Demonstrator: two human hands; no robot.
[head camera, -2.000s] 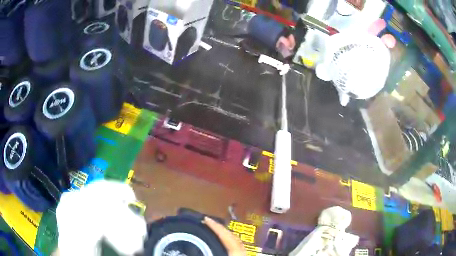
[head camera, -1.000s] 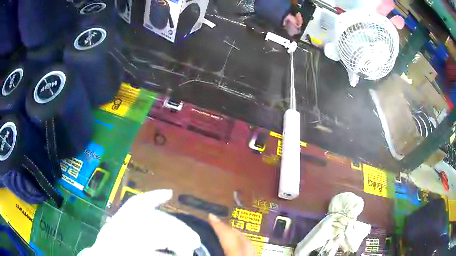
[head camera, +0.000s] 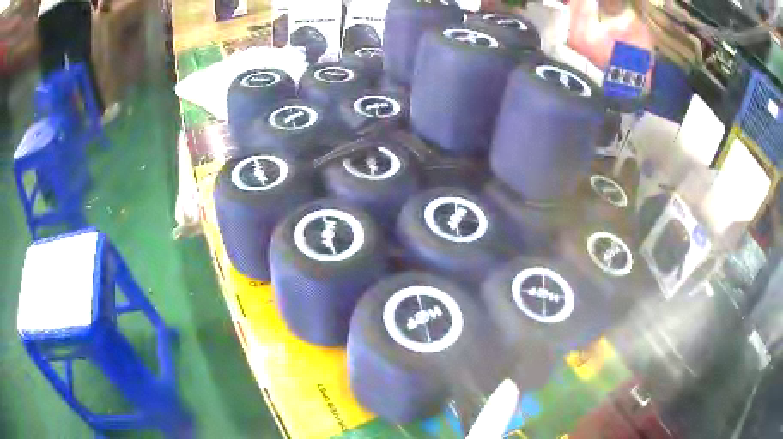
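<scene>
Navy fabric-covered cylindrical units (head camera: 324, 279) stand upright in a close group on the bench. Their black end caps with white ring logos face up. The nearest unit (head camera: 412, 364) stands at the group's front. Some units stand higher at the back, such as one navy barrel (head camera: 549, 133). The white gloved tip of my left hand (head camera: 496, 411) shows at the bottom edge, just right of the nearest unit. The rest of that hand is cut off, so its hold cannot be told. My right hand is not in view.
Blue stools stand on the green floor at the left, the nearest with a white top (head camera: 60, 283). White retail boxes (head camera: 313, 30) stand behind the units, and another box (head camera: 674, 244) is at the right. A person's legs show at the top left. The right side is blurred.
The view has swung left to the grouped units and floor. The unit between my hands, the light bar and the cloth bundle have left view. My right hand has left view; my left is mostly cut off.
</scene>
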